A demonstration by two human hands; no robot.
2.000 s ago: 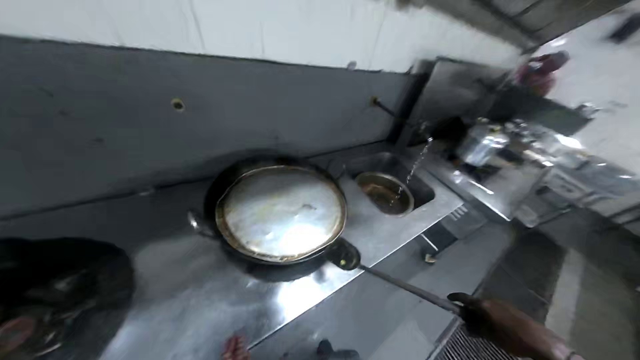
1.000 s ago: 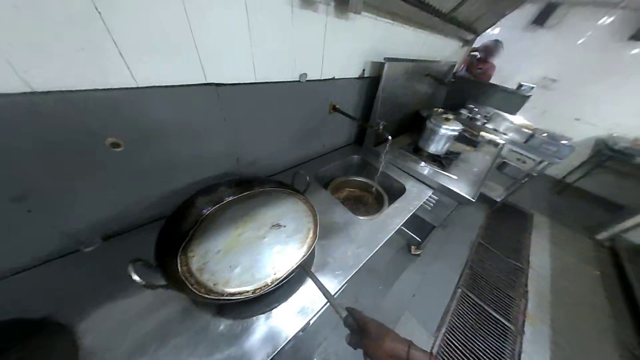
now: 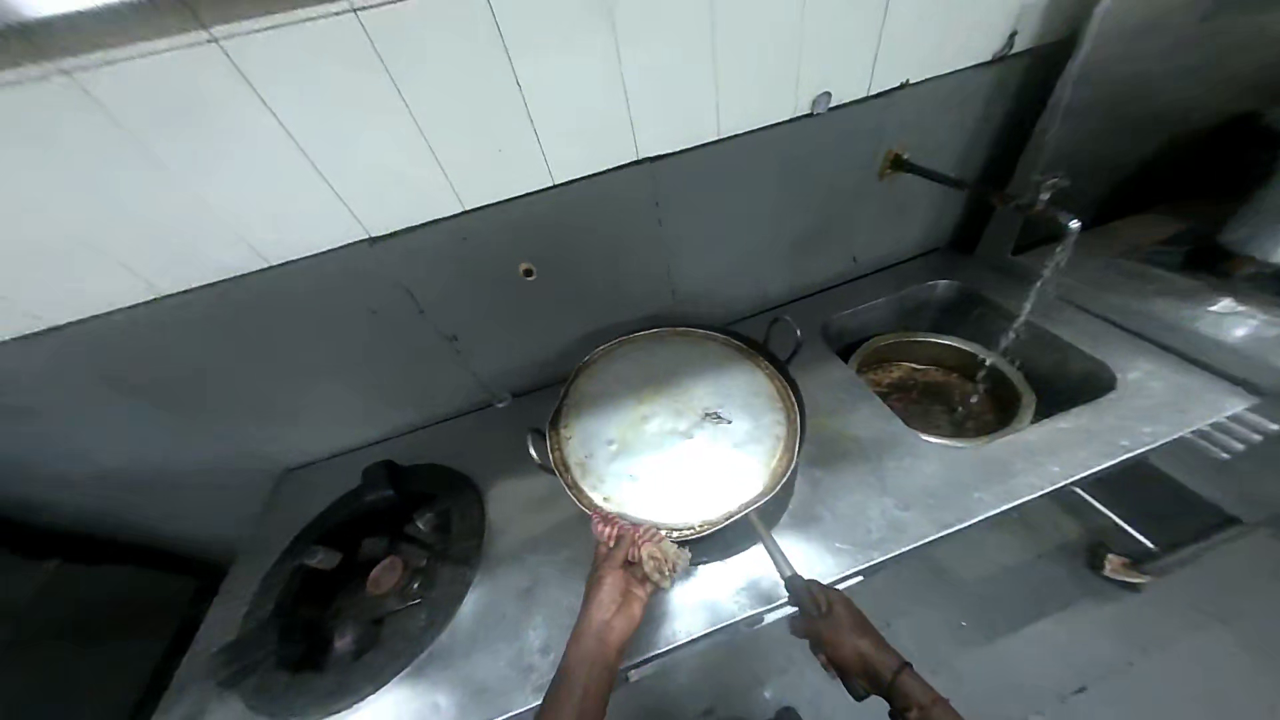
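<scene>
A wide round metal lid (image 3: 680, 430) covers a large two-handled pan (image 3: 797, 395) on the steel counter. My left hand (image 3: 620, 580) pinches a bunched red and beige cloth (image 3: 660, 560) against the lid's front rim. My right hand (image 3: 838, 628) grips the dark handle of a metal utensil (image 3: 770, 543); its far end is hidden beneath the lid's front right edge. The pan's loop handles show at its left and upper right. What lies under the lid is hidden.
Water runs from a wall tap (image 3: 1055, 215) into a round metal pot (image 3: 945, 390) holding brownish liquid, inside the steel sink (image 3: 1085, 375). A black round container (image 3: 455, 560) with metal items stands left on the counter (image 3: 880, 500). A grey wall stands behind.
My left hand, out of view one second ago, is now at the lid's front rim with the cloth. My right hand keeps hold of the utensil. The view has shifted toward the left.
</scene>
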